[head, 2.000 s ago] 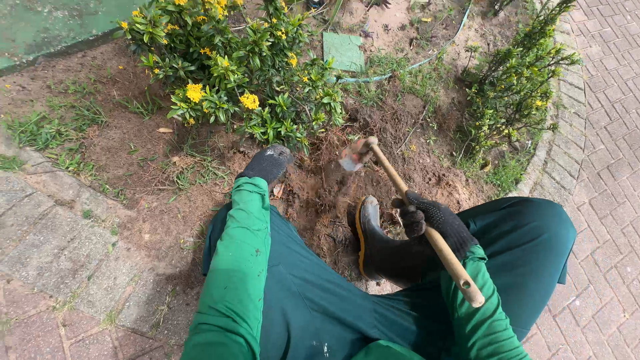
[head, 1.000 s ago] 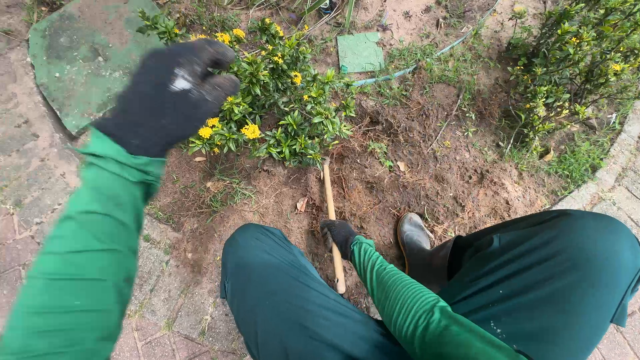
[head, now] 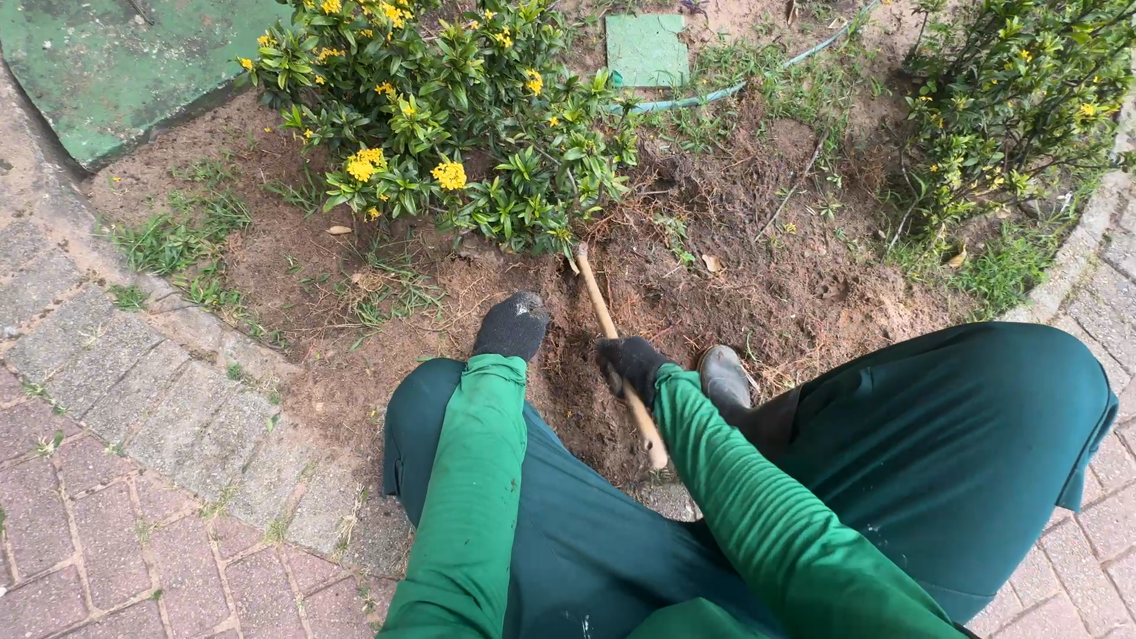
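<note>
My right hand (head: 632, 366), in a dark knit glove, grips the wooden handle (head: 596, 297) of a digging tool. The far end of the handle reaches the base of a yellow-flowered shrub (head: 461, 133); the tool's head is hidden there by soil and leaves. My left hand (head: 512, 326), gloved too, is just above the dug soil (head: 568, 390), left of the handle and in front of my knee. Its fingers are turned away from view, so I cannot tell whether they are closed or hold anything.
A rubber boot (head: 726, 380) stands on the soil right of my right hand. Behind lie a green square cover (head: 647, 51) and a thin hose (head: 692, 102). Another shrub (head: 1003, 115) grows at the right. A green slab (head: 133, 71) and paving kerb (head: 169, 390) border the left.
My left hand has come down from beside the shrub's flowers to near the soil. My right hand stays on the handle, which was lifted two seconds ago and is now low at the shrub's base.
</note>
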